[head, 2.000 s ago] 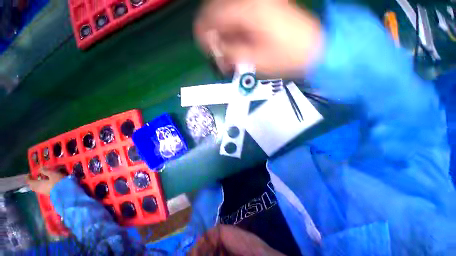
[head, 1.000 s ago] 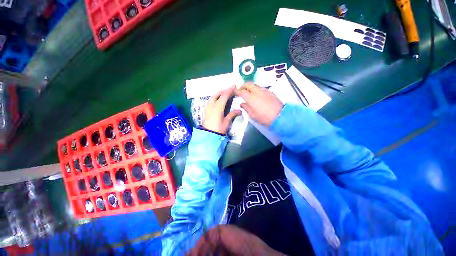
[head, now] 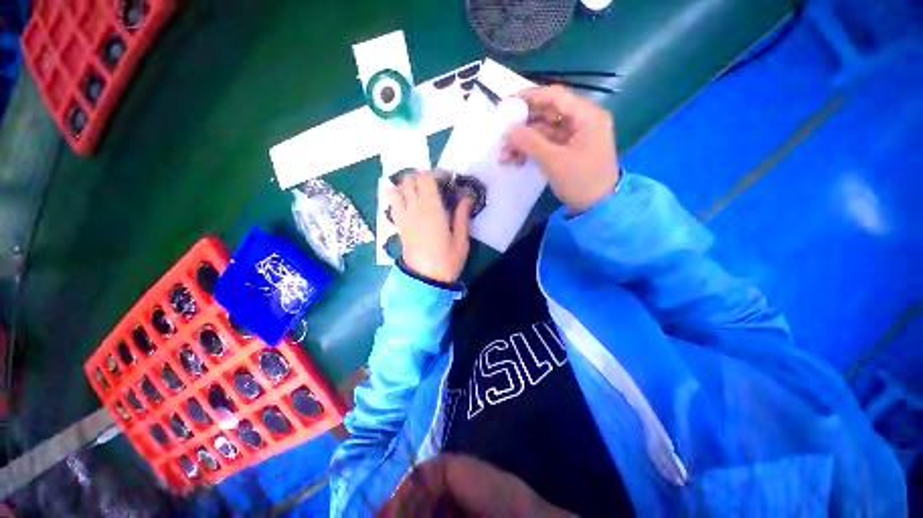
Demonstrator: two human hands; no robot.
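Note:
My left hand (head: 433, 225) holds a round black watch case (head: 468, 195) at its right side, over the white paper sheet (head: 511, 192). My right hand (head: 572, 142) is just above and right of it, with a small pale round sticker (head: 514, 109) at its fingertips. A white strip with round cutouts (head: 386, 231) lies partly under my left hand. The green and white tape roll (head: 387, 93) lies beyond my hands, on white strips. The sheet with black half-moon pads (head: 453, 87) lies beside it, and tweezers (head: 488, 92) lie partly hidden by my right hand.
The blue parts box (head: 271, 286) with white loops overlaps the red compartment tray (head: 218, 366) at left. A crumpled clear bag (head: 332, 223) lies beside it. Another red tray (head: 93, 63) is at the upper left. A dark mesh disc (head: 521, 20) and dark tweezers (head: 577, 79) lie beyond.
The view has shifted, and the orange screwdriver is out of it. My hands have moved apart. The black case now shows in my left hand and the pale disc at my right fingertips.

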